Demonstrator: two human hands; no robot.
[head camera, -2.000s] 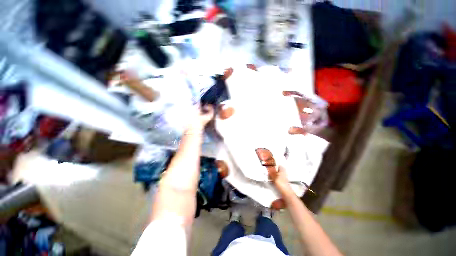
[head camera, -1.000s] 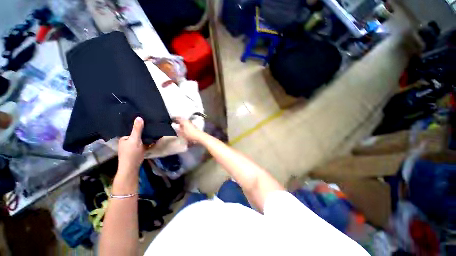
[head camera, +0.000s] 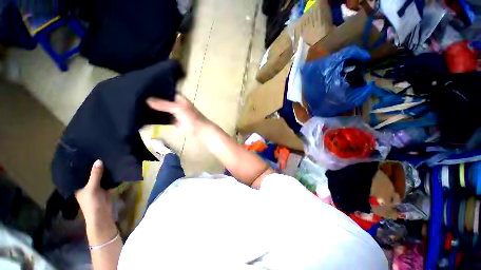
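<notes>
A black folded piece (head camera: 108, 124) hangs in front of me at the left of the view, over the floor. My left hand (head camera: 94, 198) grips its near lower edge, with the thumb on top. My right hand (head camera: 176, 109) is at its right edge, fingers spread; the fingertips overlap the cloth, but whether they hold it cannot be told. A large black stack (head camera: 129, 31) stands beyond the piece at the top left.
A blue stool (head camera: 63, 45) is at the top left. Cardboard boxes (head camera: 271, 113), a blue plastic bag (head camera: 335, 79), a clear bag with red contents (head camera: 350, 142) and a blue rack with rolls (head camera: 436, 216) are on the right. Cream floor (head camera: 216, 58) lies between.
The view has turned right, away from the white table and the white article with brown patches. The black piece has moved off the table with my left hand. My right hand's fingers have spread.
</notes>
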